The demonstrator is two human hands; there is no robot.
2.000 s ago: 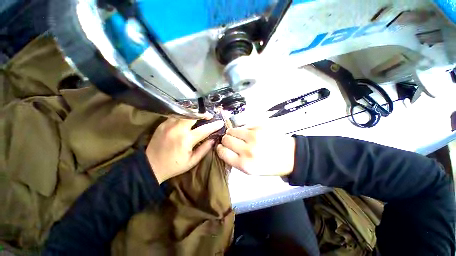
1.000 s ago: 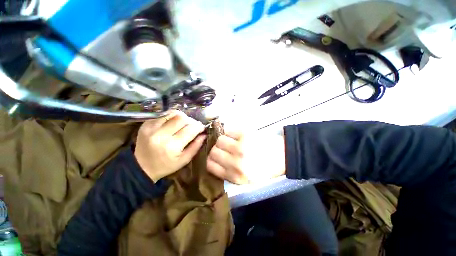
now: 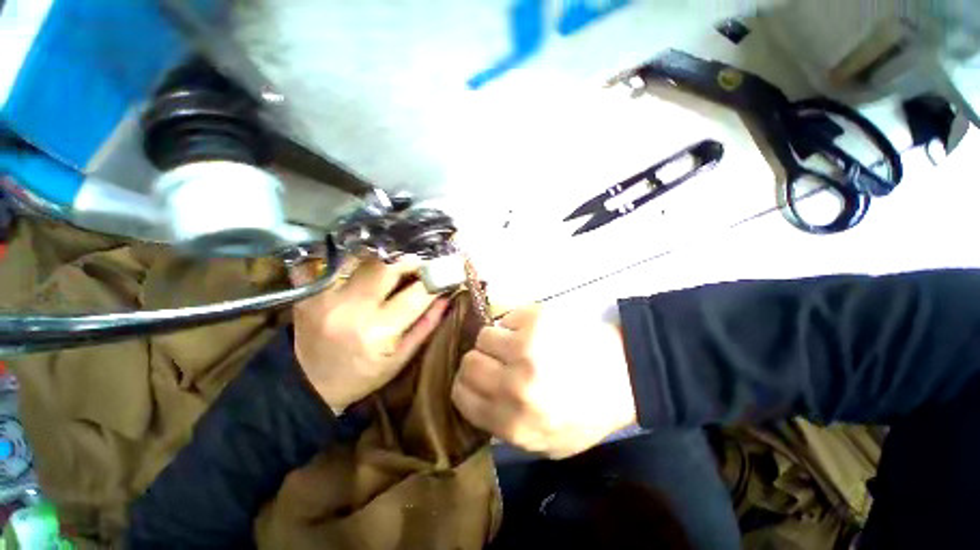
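Observation:
A brown garment [image 3: 430, 483] lies over the left side and hangs over the table's front edge. Its narrow fringed seam edge [image 3: 477, 288] runs from the needle area down to my right hand. My left hand [image 3: 365, 328] presses the cloth just in front of the presser foot area [image 3: 400, 231], fingertips close to the metal parts, which partly hide them. My right hand [image 3: 543, 378] pinches the seam edge to the right and nearer to me. The needle itself cannot be made out.
The white machine head [image 3: 355, 86] with blue parts fills the upper left. On the white table [image 3: 602, 252] lie black thread snips [image 3: 647, 186] and, right of them, large black shears [image 3: 817, 150]. A thin dark line crosses the table. More brown cloth [image 3: 795, 483] lies below the edge.
The view has shifted and come closer to the needle area. My right hand has moved slightly down from the needle, still pinching the edge. My left hand stays by the presser foot.

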